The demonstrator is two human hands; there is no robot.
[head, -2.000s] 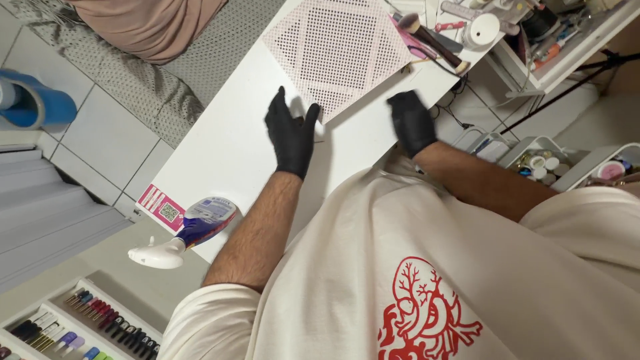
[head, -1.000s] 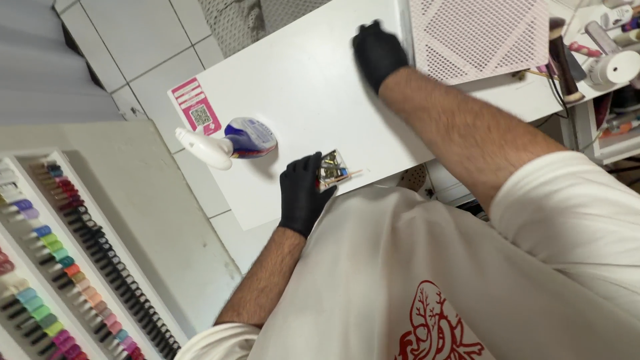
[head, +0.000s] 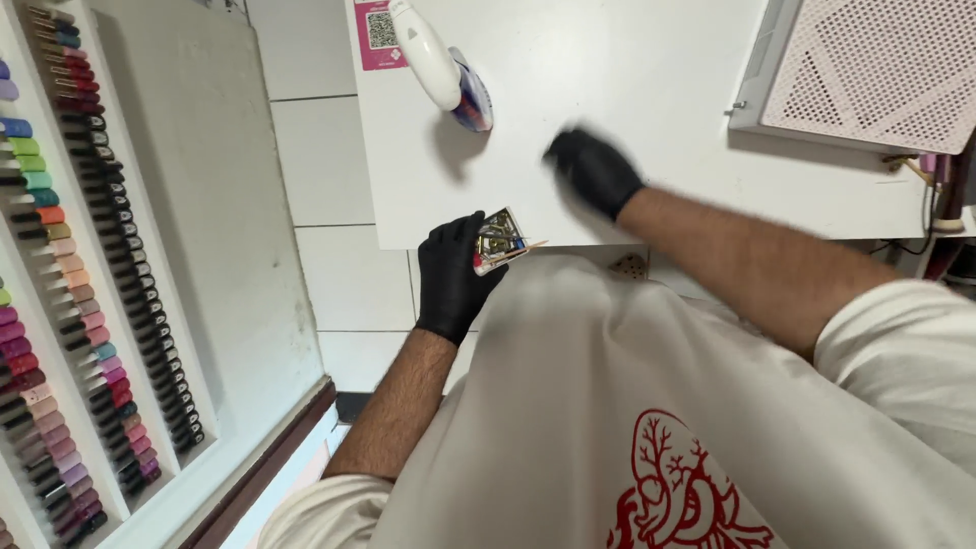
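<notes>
My left hand (head: 455, 271), in a black glove, grips a small open box (head: 499, 240) of metal nail-tool bits at the table's near edge. A thin wooden stick (head: 526, 250) lies across the box and juts past its side. Over the white tabletop (head: 648, 69), up and right of the box, is my right hand (head: 595, 171), also black-gloved and blurred; its fingers are curled, and whether they hold anything cannot be told. Nearest to it on the left stands a spray bottle (head: 467, 91) with a white head.
A pink perforated panel on a grey device (head: 877, 84) sits at the table's right. A pink card with a printed code (head: 377, 34) lies at the left corner. Racks of nail polish bottles (head: 114, 252) fill the far left, and tiled floor (head: 335, 282) shows between.
The view has swung left. My right hand has moved from beside the perforated panel towards the spray bottle. My left hand, seen apart from any box two seconds ago, now holds the small box.
</notes>
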